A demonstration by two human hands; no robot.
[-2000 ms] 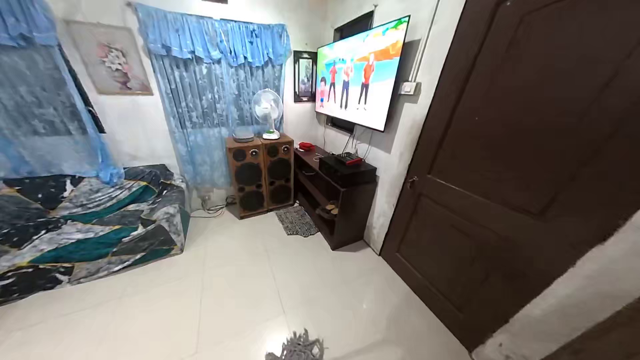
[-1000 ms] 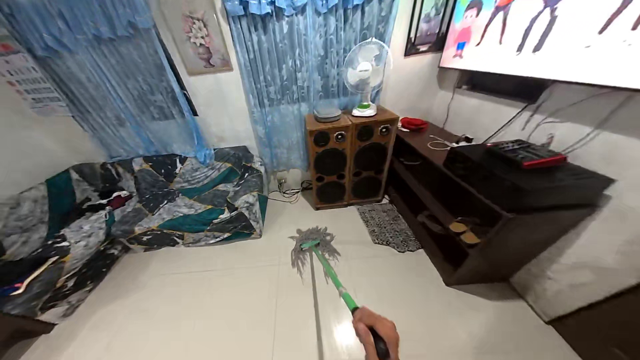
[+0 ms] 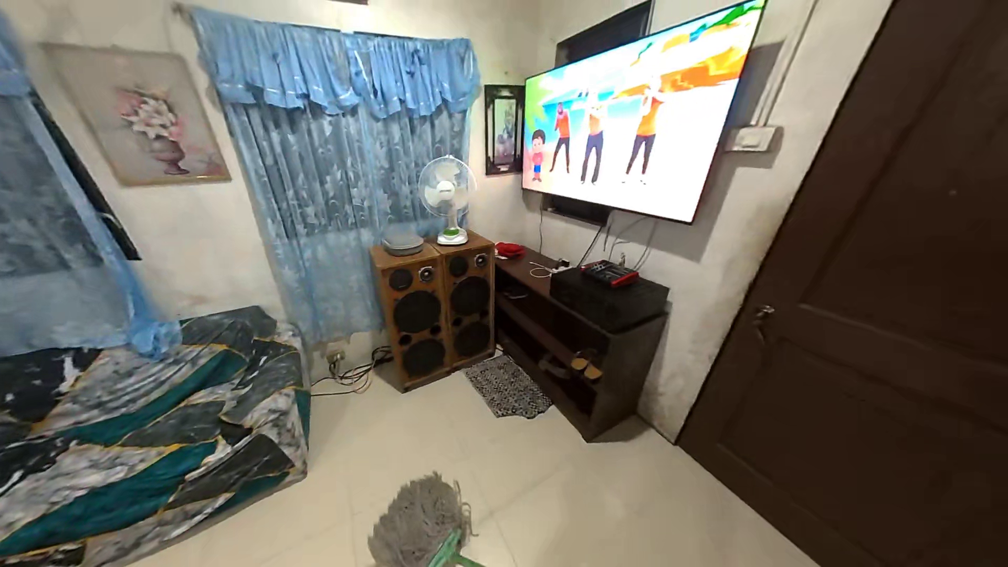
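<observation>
A string mop's grey head (image 3: 419, 521) lies on the pale tiled floor at the bottom of the head view, a little left of the middle. Its green socket and the start of the handle (image 3: 449, 550) run out of the frame at the lower edge. Neither my left hand nor my right hand is in view, so what holds the handle now is hidden.
A sofa with a patterned cover (image 3: 157, 441) stands at the left. Two wooden speakers (image 3: 441, 315) bear a small fan (image 3: 447, 197). A patterned mat (image 3: 508, 386) lies beside a dark shelf unit (image 3: 630, 378) below the television (image 3: 630, 118). A brown door (image 3: 866, 315) is at the right.
One second ago a hand gripped the mop's handle in view; now no hand shows. The mop head sits lower in the picture, farther from the speakers. The view has swung right and up.
</observation>
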